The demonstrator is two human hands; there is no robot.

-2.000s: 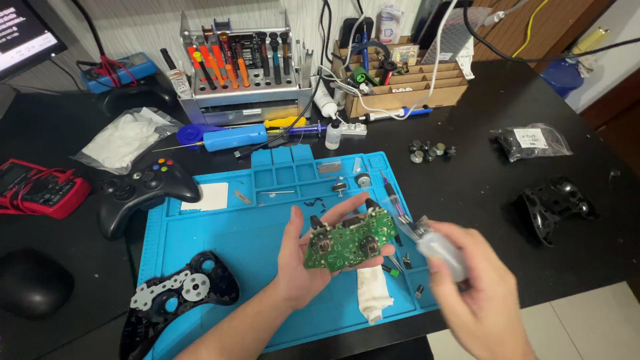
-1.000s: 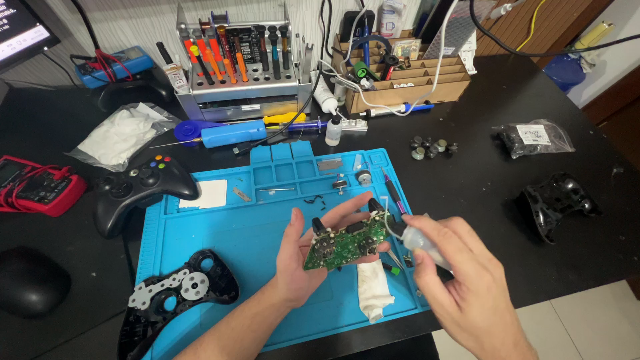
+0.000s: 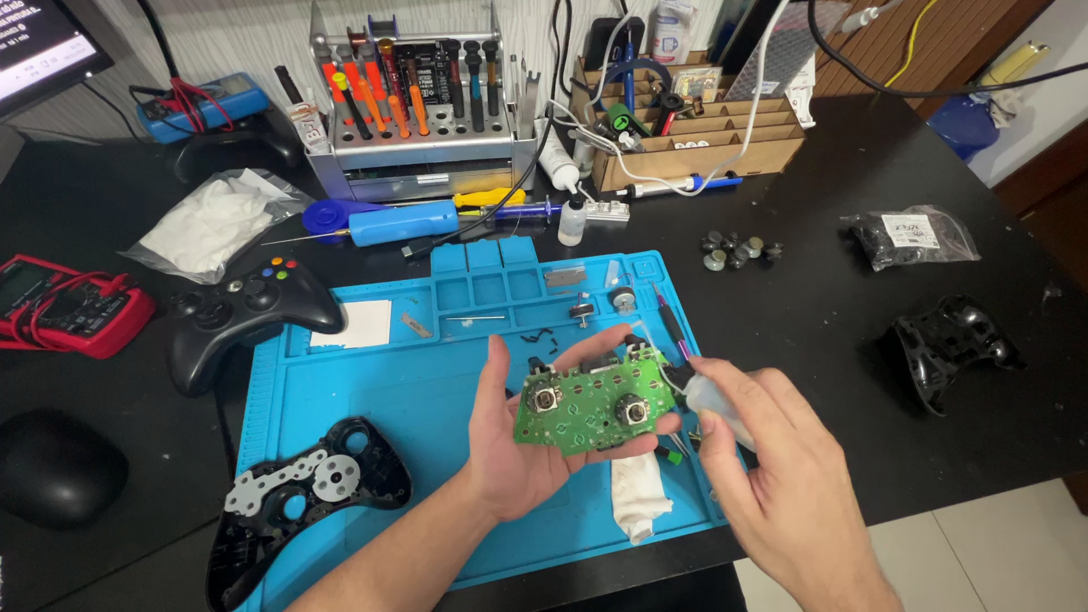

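Observation:
On the palm and fingers of my left hand (image 3: 527,459) lies a green game controller circuit board (image 3: 595,408), its two stick modules facing up. My right hand (image 3: 782,467) holds a translucent squeeze bottle (image 3: 712,406) with a black cap, tilted toward the board; its thin bent tube reaches the board's upper right edge. Under both hands is a blue silicone work mat (image 3: 442,450). A black controller shell half (image 3: 357,476) with a grey rubber button pad (image 3: 276,483) rests at the mat's lower left. A crumpled white cloth (image 3: 637,497) lies below the board.
A closed black controller (image 3: 246,310) overlaps the mat's left edge. Behind the mat stand a screwdriver rack (image 3: 412,140), a wooden organizer (image 3: 697,144) and a small dropper bottle (image 3: 572,223). Thumbsticks (image 3: 738,249), a bagged lot of parts (image 3: 909,238) and another shell (image 3: 952,348) lie right.
The bottle in my right hand has come closer to the board since the first frame, and its tube now meets the board's right side. The board's face has tilted slightly.

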